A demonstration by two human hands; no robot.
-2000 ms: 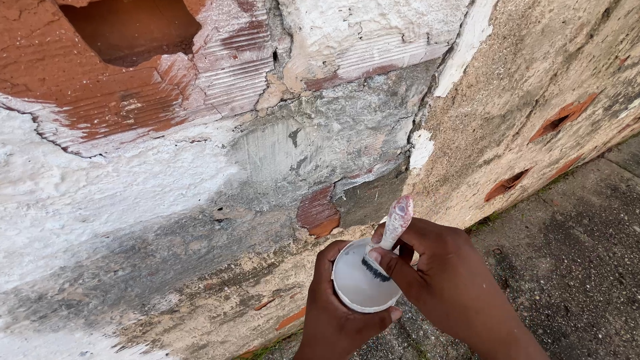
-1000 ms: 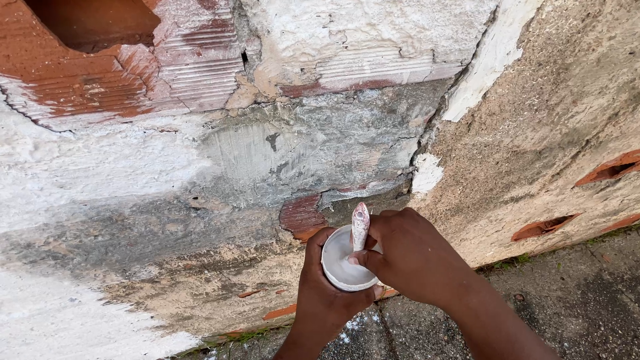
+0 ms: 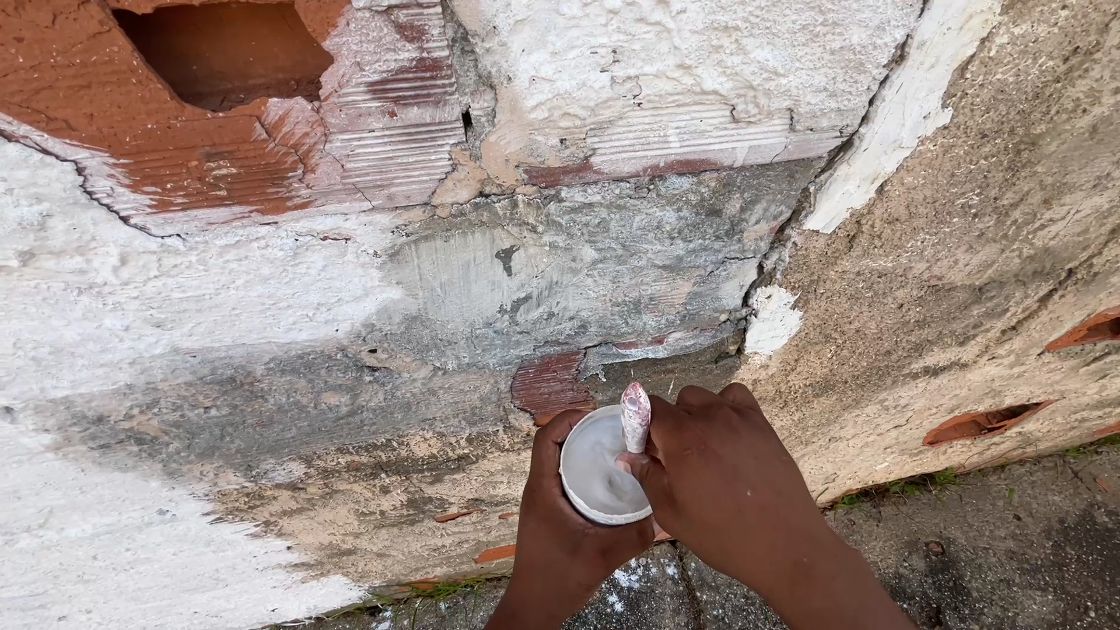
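Note:
My left hand (image 3: 569, 534) is wrapped around a small round cup (image 3: 605, 520) of whitish, paint-like liquid. My right hand (image 3: 731, 490) grips a paintbrush by its paint-smeared handle (image 3: 636, 416), which points up over the cup's rim. The brush's bristles are hidden in the liquid and behind my fingers. Both hands are close together, in front of the lower part of a wall that is partly white (image 3: 175, 297) and partly bare grey mortar (image 3: 560, 262).
Ribbed hollow brick (image 3: 219, 166) with a large hole shows at upper left. A crack (image 3: 770, 254) runs down beside rough beige render (image 3: 945, 236) on the right. Concrete paving (image 3: 1006, 534), with white splashes near my hands and grass at the wall's foot, lies below.
The dark bristles visible over the cup two seconds ago are out of sight now. The brush handle stands more upright, and my right hand is still on it.

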